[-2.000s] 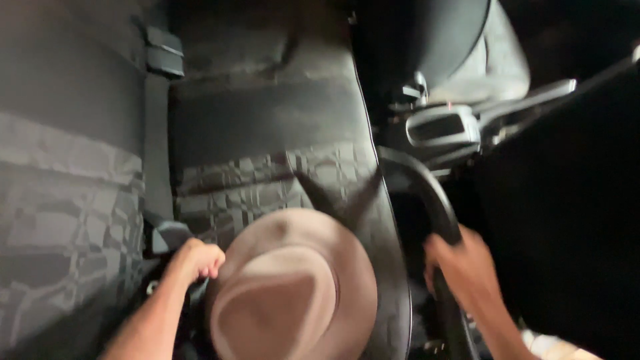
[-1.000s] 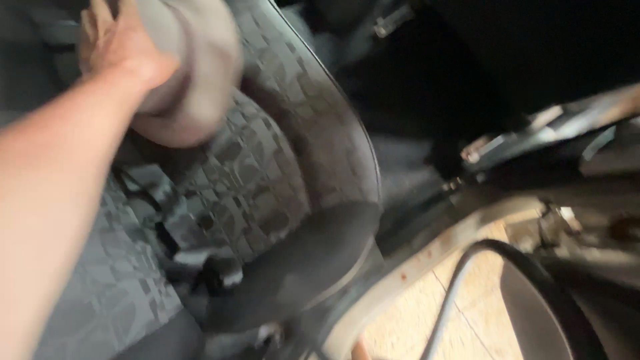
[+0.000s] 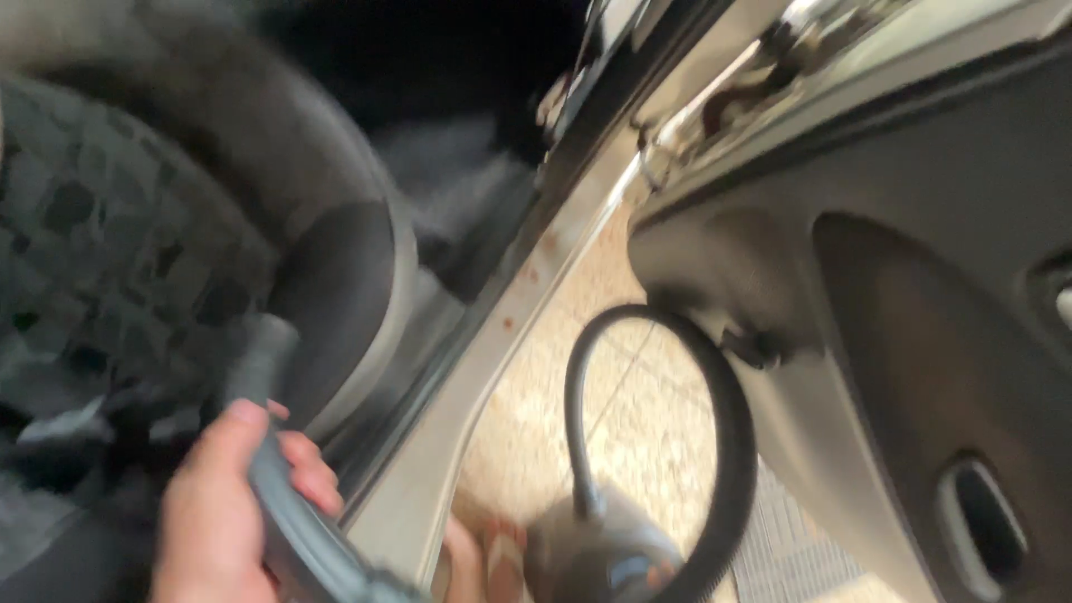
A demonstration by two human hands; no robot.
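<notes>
My left hand (image 3: 226, 502) is closed around the grey curved tube (image 3: 289, 494) of a vacuum cleaner, low at the left of the view. The tube's blurred open end (image 3: 272, 335) points up over the patterned car seat (image 3: 126, 218), near its dark side bolster (image 3: 343, 276). A black flexible hose (image 3: 733, 419) loops above the vacuum cleaner's body (image 3: 599, 544), which stands on the floor outside the car. My right hand is not in view.
The pale door sill (image 3: 494, 352), with rust spots, runs diagonally between the seat and the tiled floor (image 3: 536, 419). An open car door (image 3: 946, 251) stands at the right. Bare feet (image 3: 494, 561) and a grey ribbed mat (image 3: 787, 536) are at the bottom.
My left hand has let go of the hat and now holds the tube. My right hand, on the hose two seconds ago, is out of view. The view has swung toward the door.
</notes>
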